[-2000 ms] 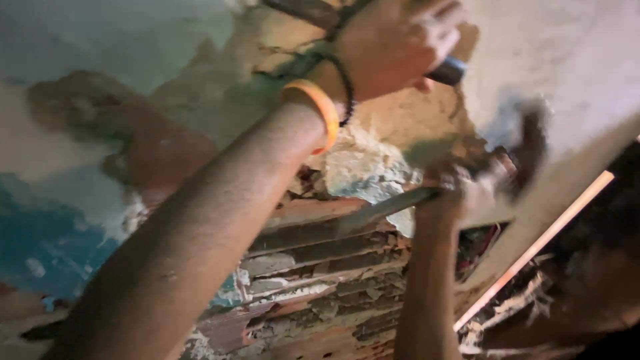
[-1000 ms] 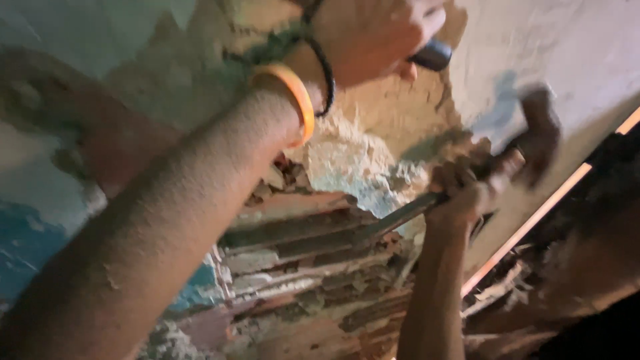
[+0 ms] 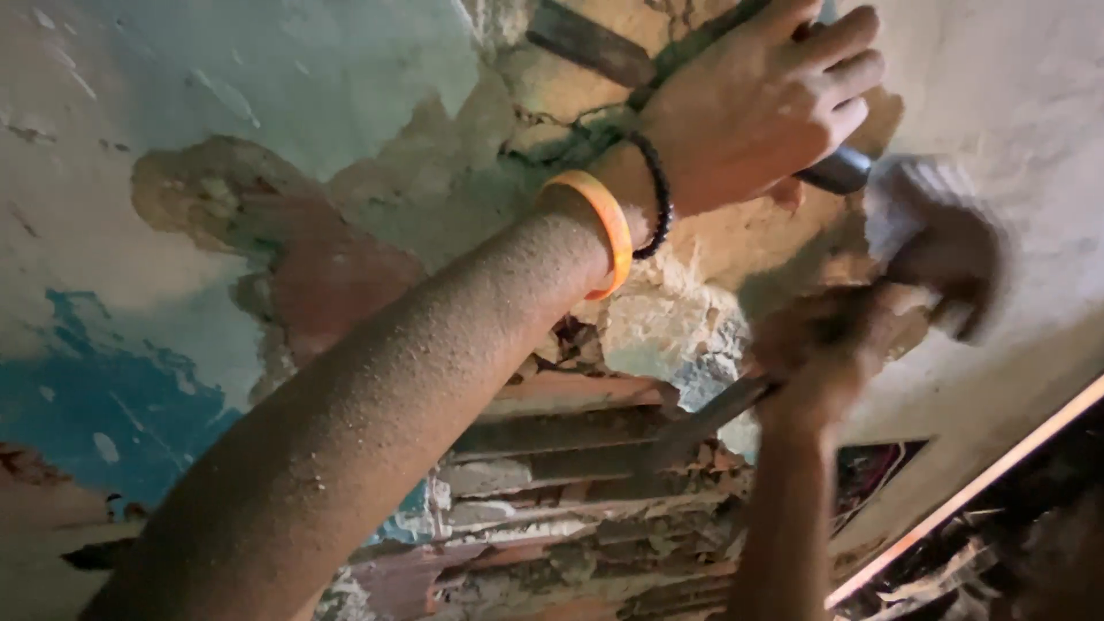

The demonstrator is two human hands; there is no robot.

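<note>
My left hand (image 3: 759, 103), with an orange wristband and a dark beaded bracelet at the wrist, is closed around a chisel-like tool. Its flat dark blade (image 3: 591, 43) lies against broken plaster (image 3: 569, 86) at upper left, and its dark butt end (image 3: 841, 170) sticks out below my fingers. Lower right, my blurred right hand (image 3: 819, 345) grips a hammer by its handle (image 3: 711, 418) close to the head. The motion-blurred hammer head (image 3: 949, 250) is just beside the butt end; whether they touch cannot be told.
Below my left forearm, rough wooden laths (image 3: 569, 431) show through broken plaster. Patches of blue paint (image 3: 112, 405) mark the left side. A dark opening (image 3: 871, 474) with wires lies right of my right forearm, near a pale strip (image 3: 966, 496) along the surface's edge.
The hammer head has come closer to the butt end of the tool in my left hand. Both hands keep their grips. The view has shifted somewhat.
</note>
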